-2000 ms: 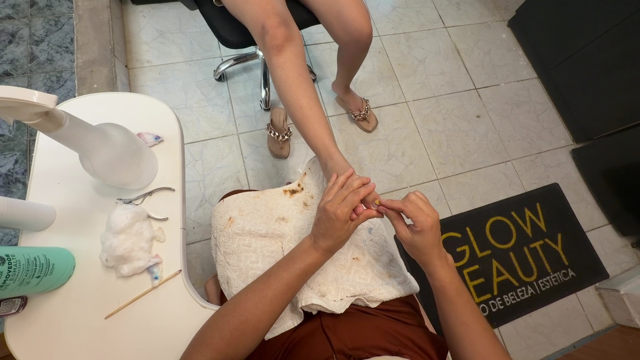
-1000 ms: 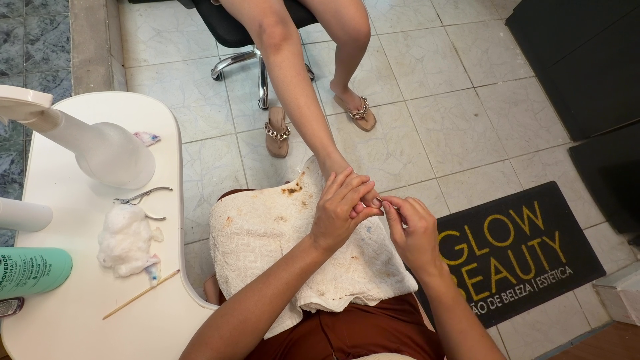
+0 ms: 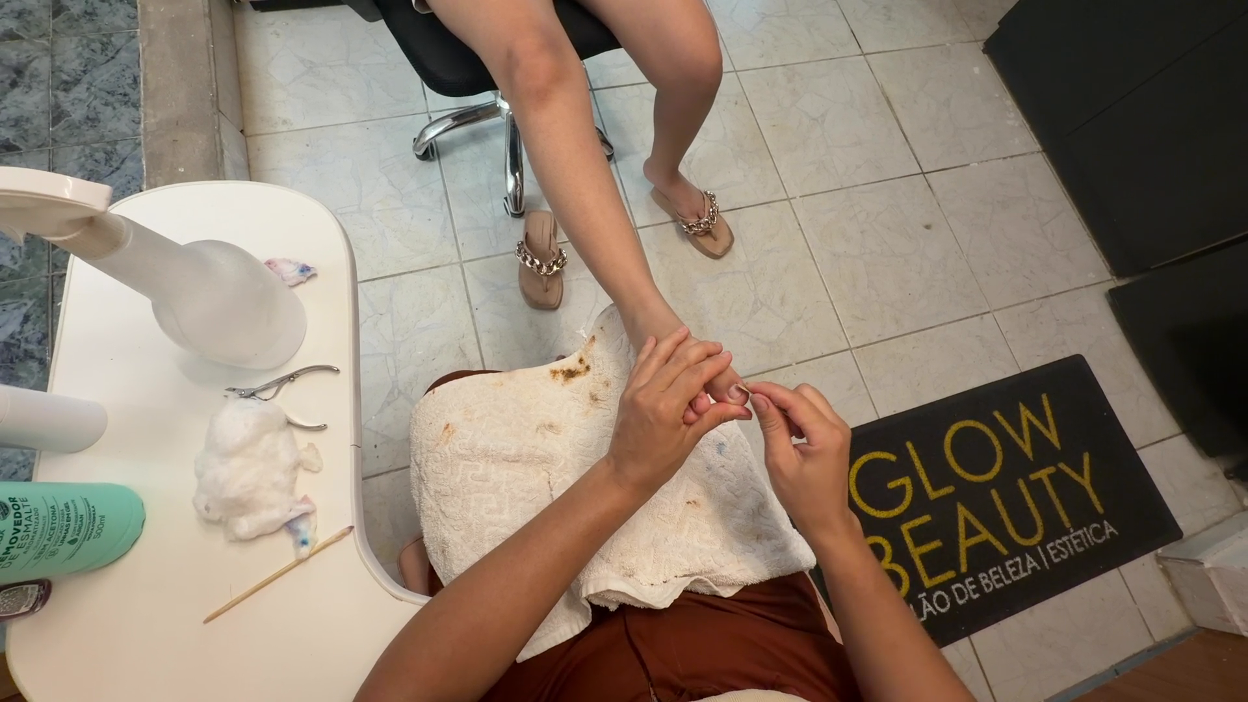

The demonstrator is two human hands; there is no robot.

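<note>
Another person's bare foot point(image 3: 673, 330) is stretched out over a stained white towel point(image 3: 517, 429) on my lap. My left hand point(image 3: 671, 405) lies over the front of that foot and grips it by the toes. With thumb and index finger together, my right hand point(image 3: 799, 434) is at the big toenail point(image 3: 738, 393). A small thin thing seems to be pinched there, too little of it showing to name. On the white table lie a metal cuticle nipper point(image 3: 283, 382), a heap of cotton point(image 3: 249, 468) and a wooden stick point(image 3: 278, 575).
A clear pump bottle point(image 3: 229, 302), a white bottle point(image 3: 49, 419) and a green nail polish remover bottle point(image 3: 73, 526) are on the table point(image 3: 322, 639). Sandals point(image 3: 541, 263), a wheeled chair point(image 3: 453, 132) and the other person's sandalled foot are ahead. A black mat point(image 3: 1121, 419) lies at right.
My right hand has shifted slightly at the big toe, and its fingers have changed their pose. My left hand keeps its hold on the foot.
</note>
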